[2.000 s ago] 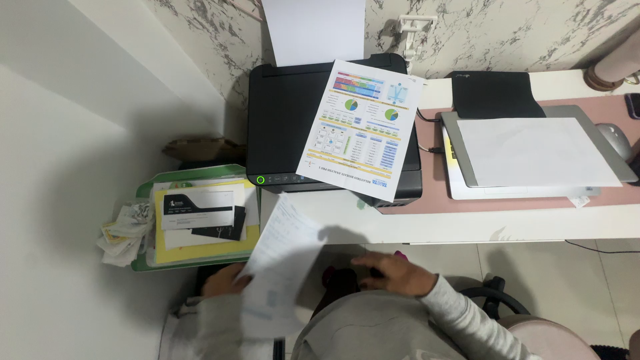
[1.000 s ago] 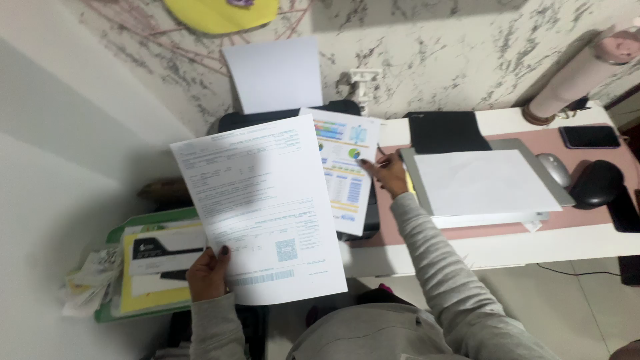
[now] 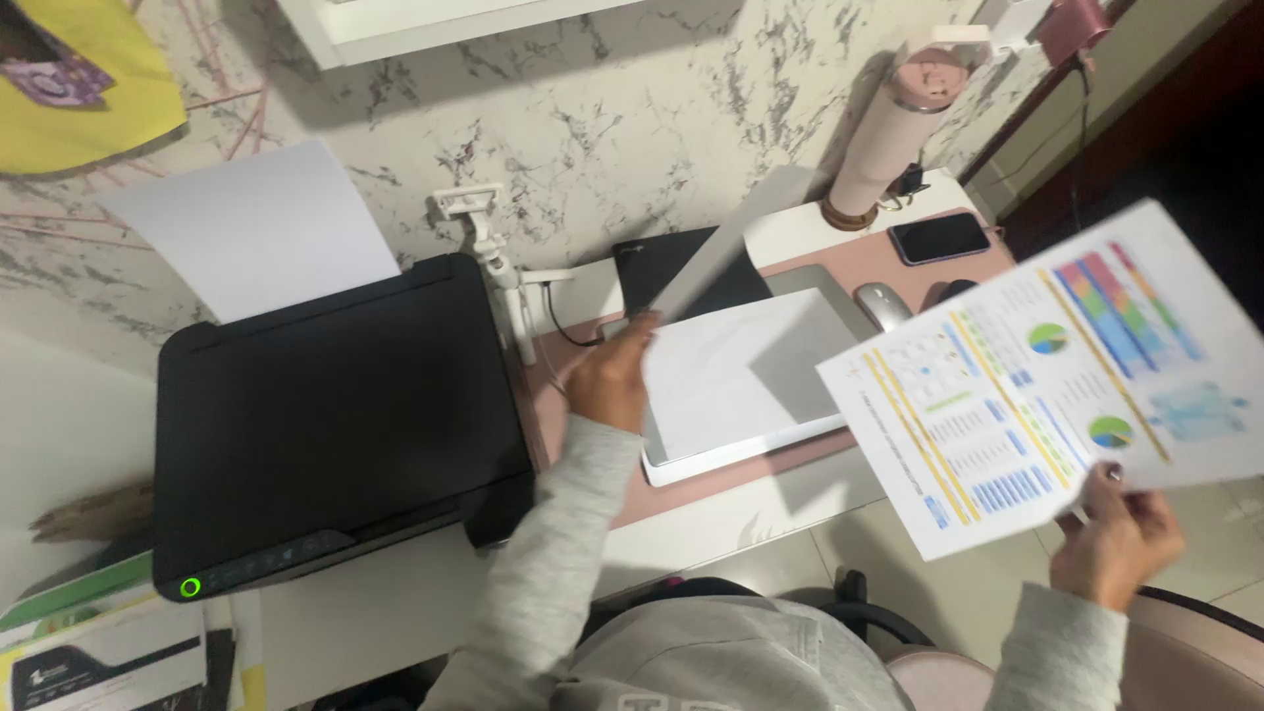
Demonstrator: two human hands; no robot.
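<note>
My right hand grips the lower edge of a colour-printed sheet with pie charts and tables, held up over the desk's right front edge. My left hand pinches the near end of a thin sheet, seen almost edge-on, just above the left side of the laptop. Under that hand, a white sheet lies on the grey laptop. To the left stands the black printer with its lid down and a green light lit. A blank sheet rises from its rear feed.
Behind the laptop lies a black flat item. A phone, a grey mouse and a pink tumbler are at the desk's right. A white stand rises beside the printer. Papers fill a green tray at lower left.
The colour-printed sheet, earlier on the printer, is now held up at the right in my right hand. My left hand has moved right from the printer's front to the laptop. The view has shifted right.
</note>
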